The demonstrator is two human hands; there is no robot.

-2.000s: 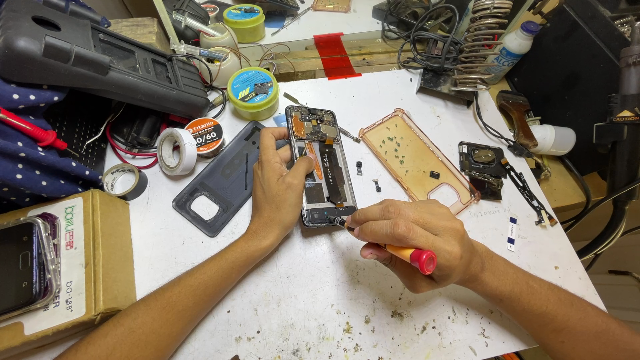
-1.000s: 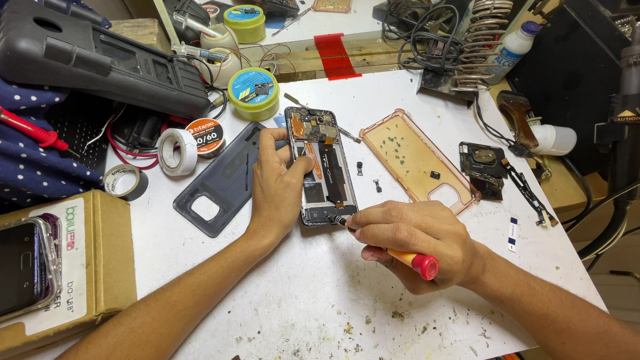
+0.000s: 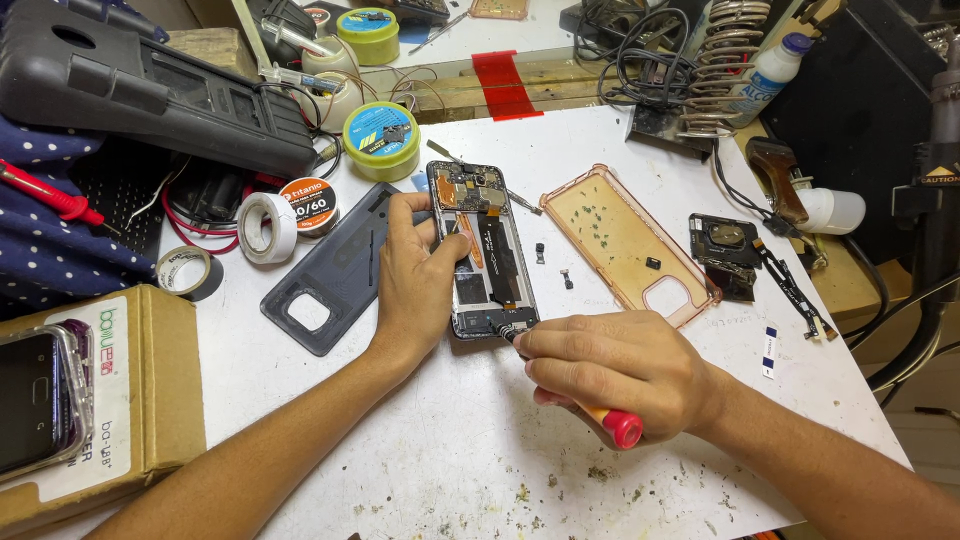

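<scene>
My left hand grips an opened smartphone by its left edge, thumb over the bare inside; circuit board and a black flex cable show. My right hand is closed around a screwdriver with a red and yellow handle, its tip at the phone's bottom end. Under and left of my left hand lies a dark phone back cover. Right of the phone are two small camera modules and a clear amber phone case with many tiny screws in it.
Solder spool, tape rolls and a green-lidded tub stand at the back left. A cardboard box holding another phone is at the left edge. Phone parts and a flex cable lie right; a coiled soldering iron stand is behind.
</scene>
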